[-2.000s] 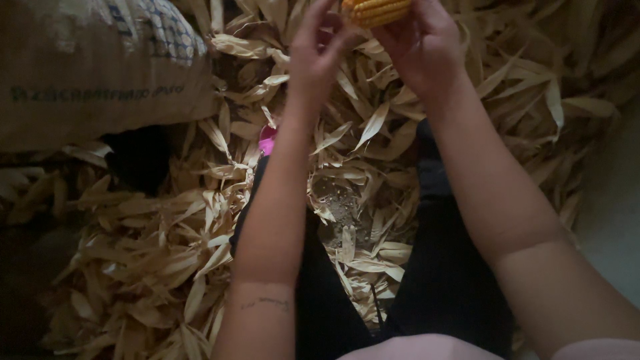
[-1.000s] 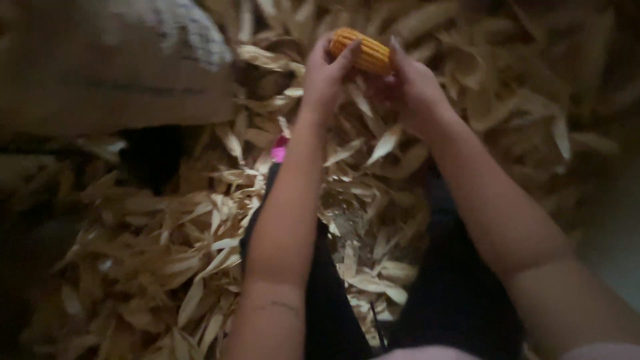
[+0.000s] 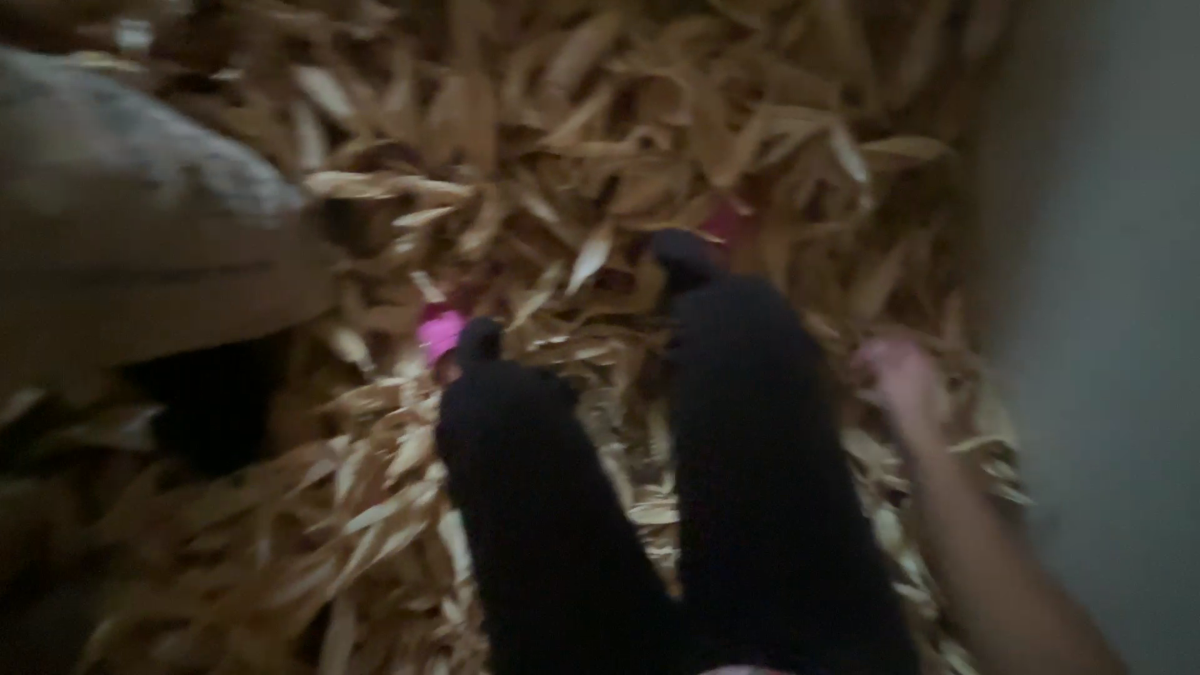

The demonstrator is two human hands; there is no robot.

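Note:
My right hand [image 3: 900, 375] is low at the right, beside my dark-trousered leg and over the dry corn husks [image 3: 600, 141]. It is blurred, and whether its fingers hold anything cannot be made out. My left hand is out of the picture. No corn cob can be seen in either hand or among the husks.
A full woven sack [image 3: 150, 234] lies at the left, with a black shape [image 3: 220, 403] below its edge. My legs stretch forward over the husks, with pink footwear [image 3: 441, 333] near the left foot. A pale grey surface [image 3: 1106, 328] runs down the right side.
Both hands were together on a yellow corn cob at the top. They have parted: my right hand has moved down to the right, my left hand has left the view, and the cob is out of sight.

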